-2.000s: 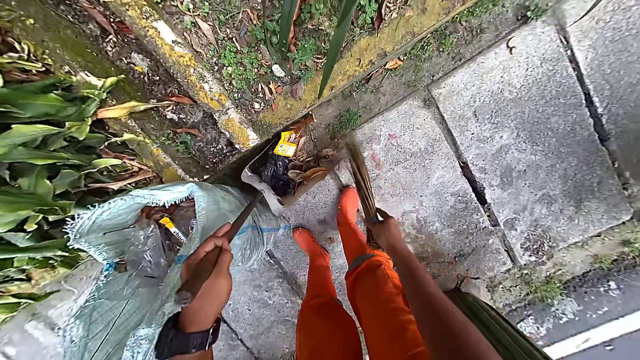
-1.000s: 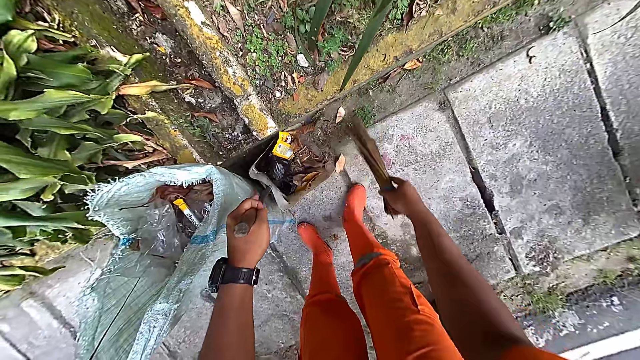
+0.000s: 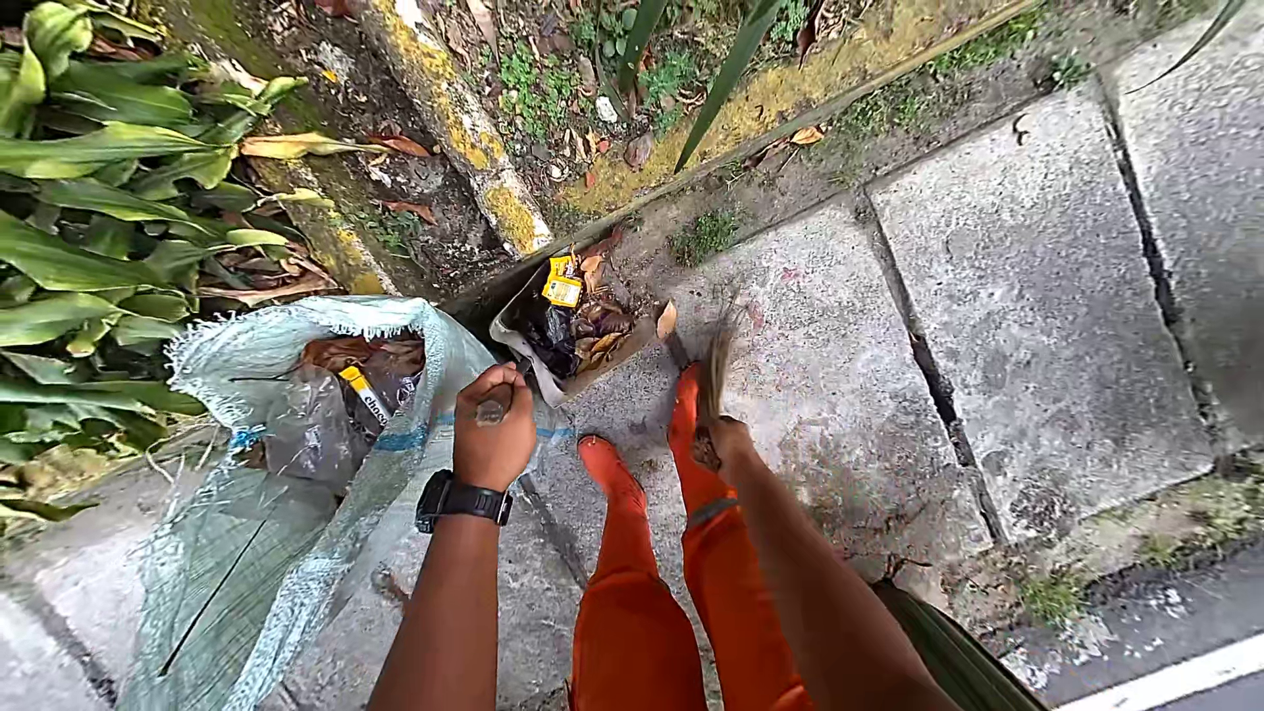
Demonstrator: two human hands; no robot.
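My left hand (image 3: 494, 425), with a black watch on the wrist, grips the end of a stick-like handle seen nearly end-on. Just beyond it lies a dustpan-like scoop (image 3: 513, 331) holding dry leaves (image 3: 604, 331), black plastic and a yellow wrapper (image 3: 563, 288). My right hand (image 3: 726, 444) is closed around a bundle-like hand broom (image 3: 715, 375), its bristles pointing away from me and blurred. A dry leaf (image 3: 668, 321) is at the scoop's right edge. Left of my left hand, a pale green woven sack (image 3: 296, 523) gapes, with clear plastic (image 3: 311, 425) and a yellow wrapper (image 3: 365, 395) inside.
Concrete paving slabs (image 3: 1037, 296) with dark gaps run to the right. A yellow-painted kerb (image 3: 464, 118) and a soil bed with weeds border the far side. Broad-leaved plants (image 3: 89, 237) crowd the left. My orange-clad legs (image 3: 632, 632) stand between my arms. A road edge is at lower right.
From two seconds ago, the handle in my left hand has swung from lying slanted to pointing nearly at the view. The broom's bristles have swung from leaning left to pointing roughly straight away from me.
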